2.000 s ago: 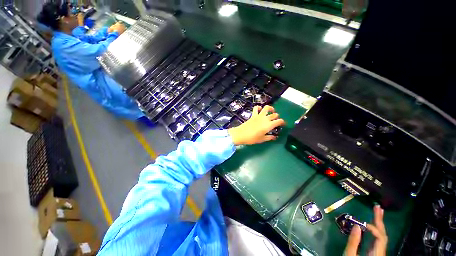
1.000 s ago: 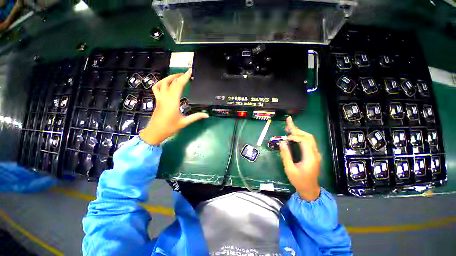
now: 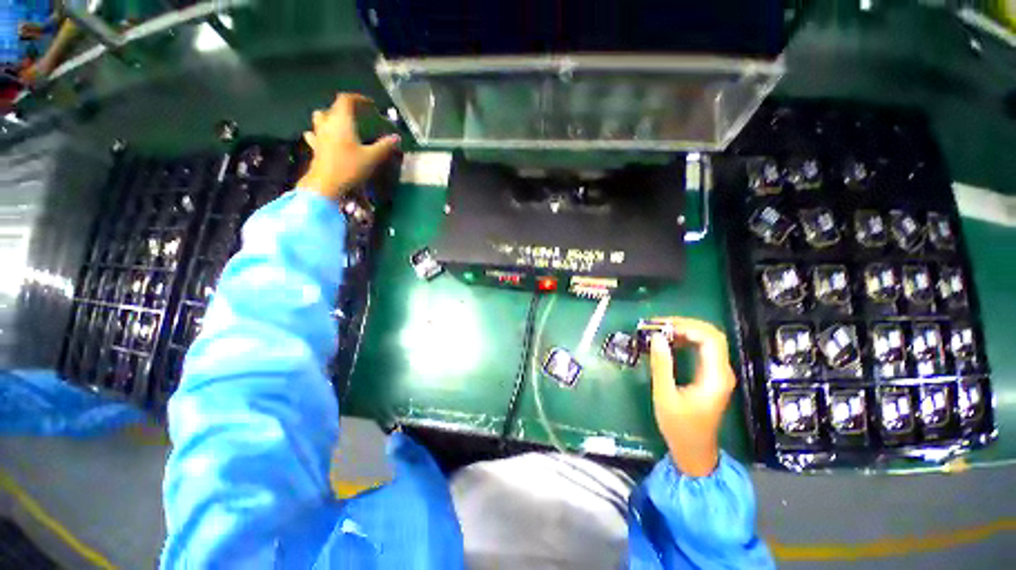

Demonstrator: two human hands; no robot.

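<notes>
My left hand [image 3: 343,143] is beyond the left tray's back right corner, fingers apart, with nothing visible in it. A small module [image 3: 391,115] lies just right of its fingertips. My right hand [image 3: 693,384] pinches a small black camera module [image 3: 655,332] between thumb and fingertip over the bench. Another module [image 3: 621,349] lies just left of it, and one more [image 3: 563,366] lies farther left. A module [image 3: 427,263] lies left of the black test fixture [image 3: 568,228]. A red light [image 3: 547,285] shows on the fixture's front.
The right tray [image 3: 811,306] holds many modules; the left trays [image 3: 206,267] are partly under my left sleeve. A clear acrylic panel [image 3: 579,106] stands behind the fixture below a dark monitor [image 3: 579,25]. A cable [image 3: 521,367] and white strip [image 3: 595,325] lie in front.
My left hand has moved from the fixture's left side back and left, leaving a module on the bench. My right hand is slightly farther right with a module; another now shows beside it.
</notes>
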